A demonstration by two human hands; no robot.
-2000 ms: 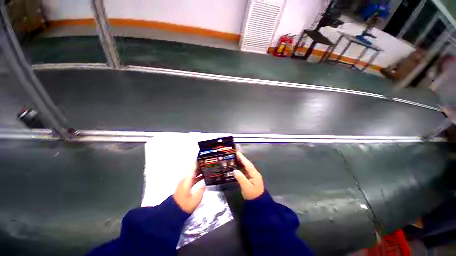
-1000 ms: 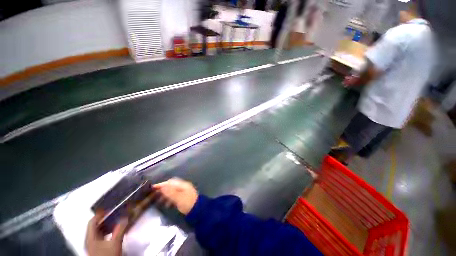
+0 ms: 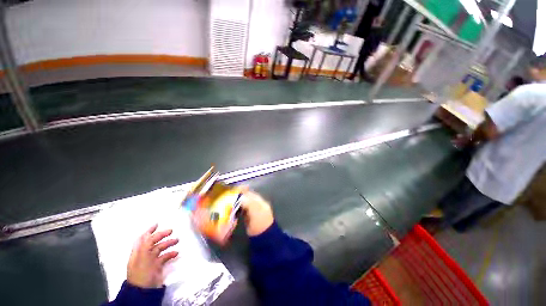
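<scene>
A retail box (image 3: pixel 214 206), blurred, shows its orange, yellow and white face and a tab at its upper end. My right hand (image 3: pixel 256 213) grips it at its right edge, above the right side of the stack of poly bags. My left hand (image 3: pixel 151 257) is off the box, fingers spread, over the stack. The whitish stack of poly bags (image 3: pixel 123 230) lies on the dark green work surface, its glossy loose part towards me. Whether the box is inside a bag cannot be told.
The conveyor belt (image 3: pixel 251 137) runs beyond the metal side rail (image 3: pixel 299 160). A red plastic crate (image 3: pixel 434 263) stands at lower right. Another person (image 3: pixel 509 140) stands at the right by an open brown shipping carton (image 3: pixel 467 110). A metal upright (image 3: pixel 18 77) rises at the left.
The box was held in both hands with its black face showing; now only my right hand holds it, its orange and yellow face showing. My left hand has let go. The view has swung right.
</scene>
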